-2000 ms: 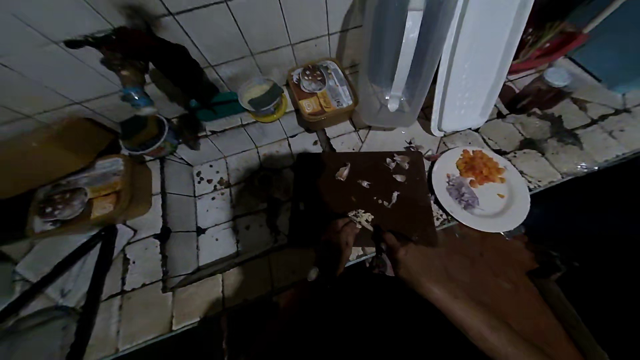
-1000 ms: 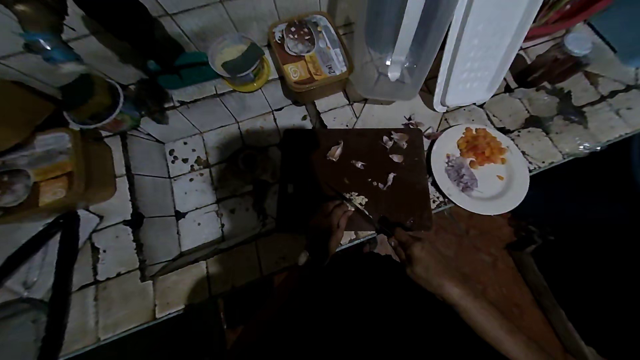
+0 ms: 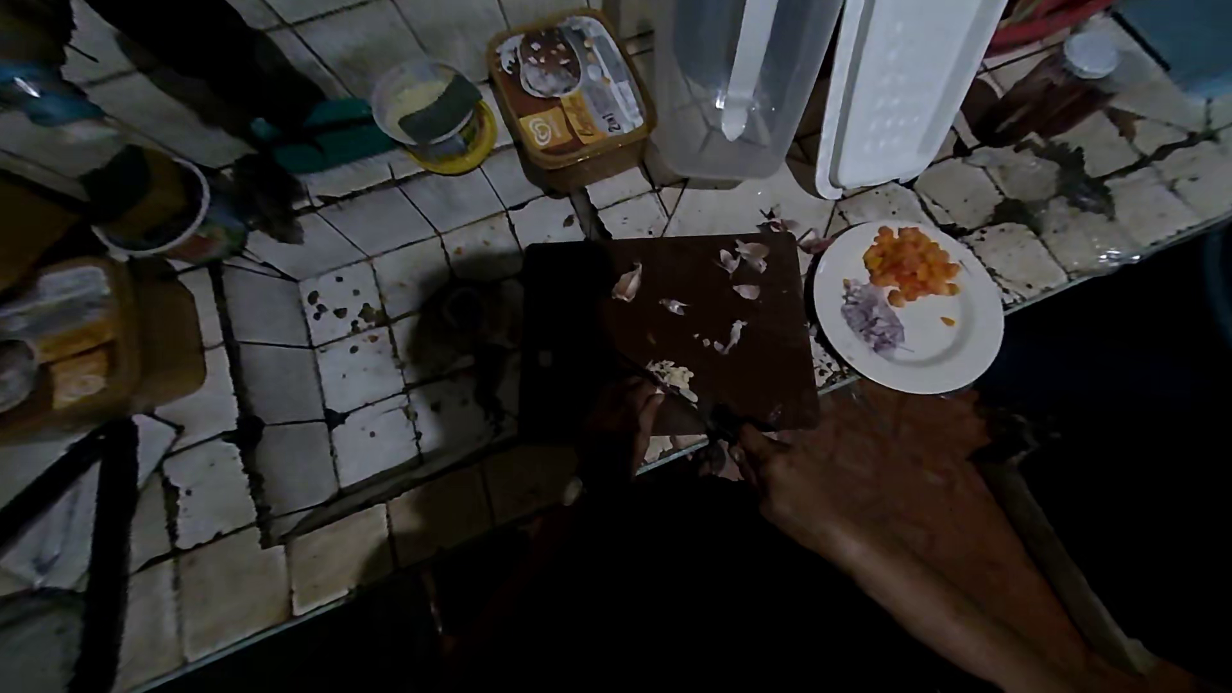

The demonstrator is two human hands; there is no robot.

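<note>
A dark brown cutting board (image 3: pixel 712 327) lies on the tiled counter, its left part in deep shadow. Chopped pale garlic (image 3: pixel 672 378) sits near its front, with garlic cloves and skins (image 3: pixel 628 283) scattered behind. My right hand (image 3: pixel 770 472) grips a knife (image 3: pixel 685 409), whose blade points left toward the garlic. Beside the blade, at the chopped heap, is my left hand (image 3: pixel 630 423), mostly in shadow; whether it holds anything is hidden. Right of the board, a white plate (image 3: pixel 948 361) bears diced orange vegetable (image 3: pixel 910 263) and chopped purple onion (image 3: pixel 873 316).
Behind the board stand a lidded plastic tub (image 3: pixel 577 87), a small cup (image 3: pixel 423 101), a clear plastic container (image 3: pixel 770 106) and a white plastic rack (image 3: pixel 905 96). A lidded jar (image 3: pixel 1049 91) is at the back right. Left are a sunken tiled basin (image 3: pixel 356 366) and another tub (image 3: pixel 164 337).
The view has shifted a little. Both hands have stayed at the chopped garlic near the board's front, the knife still in my right hand.
</note>
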